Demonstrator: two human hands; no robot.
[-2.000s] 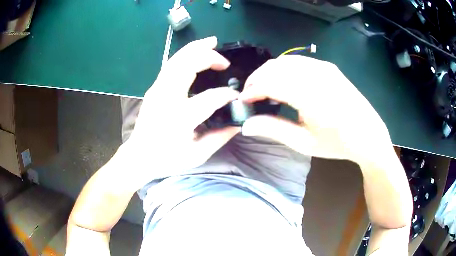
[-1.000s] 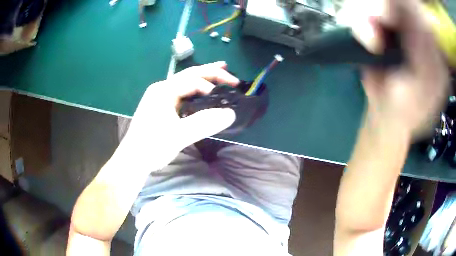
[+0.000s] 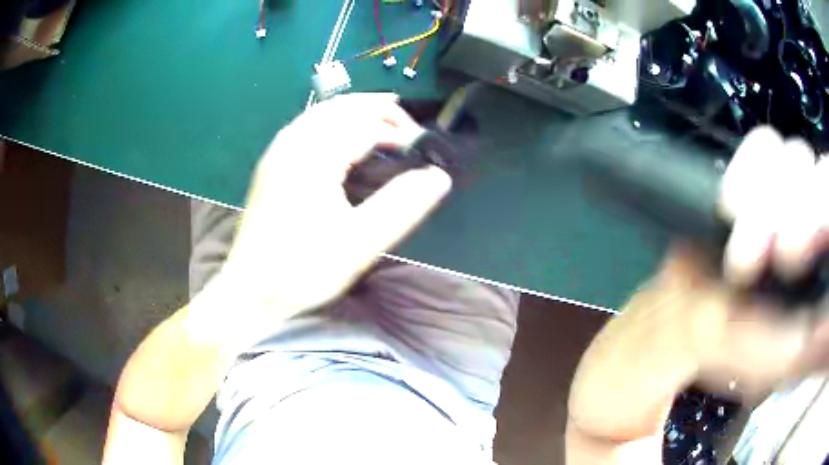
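My left hand is closed around a black round housing just over the bench's front edge; the fingers hide much of it. A blurred wire end stands up at its far side. My right hand, blurred, grips a thick black electric screwdriver to the right, its front end pointing left toward the housing. The tip is too blurred to make out.
A pale grey screw feeder stands at the back. Housings are heaped right of it. A white motor lies on the green bench beyond my left hand. Loose wires lie left of the feeder. A carton is at far left.
My right hand has left the housing, taken the screwdriver by the feeder, and moved right and nearer with it. My left hand still holds the housing. The view has shifted.
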